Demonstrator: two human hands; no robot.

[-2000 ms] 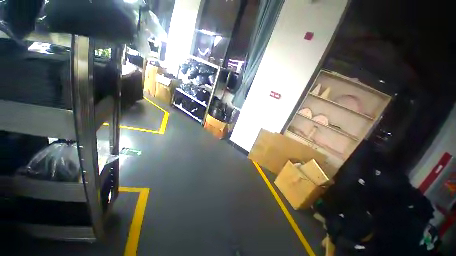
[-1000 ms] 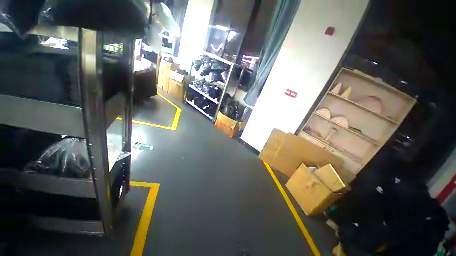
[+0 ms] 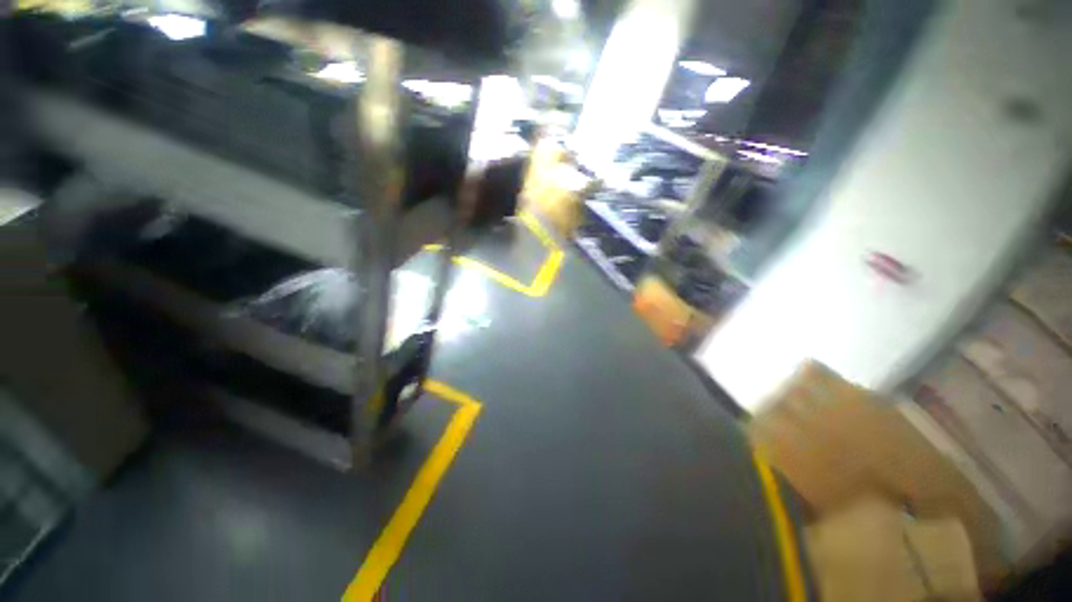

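Observation:
Neither of my hands is in view. Nearest in front on the left is a metal-framed rack [image 3: 379, 235] with pale shelf edges and dark contents, blurred by motion. A shiny clear plastic bag [image 3: 308, 299] lies on its lower shelf. At the lower right, an open cardboard box [image 3: 864, 550] stands by a flat brown cardboard sheet [image 3: 876, 441] that leans near the white pillar.
Grey floor [image 3: 588, 447] with yellow lines runs between the rack and the white pillar [image 3: 823, 259]. A shelf rack with dark goods [image 3: 641, 194] and an orange-brown carton [image 3: 665, 312] stand further back. Pale shelves [image 3: 999, 400] are cut off at the right.
The view has swung right to left: the rack, pillar and boxes have shifted right in the picture. More floor and blurred things show at left; the dark heap at right is mostly out of view.

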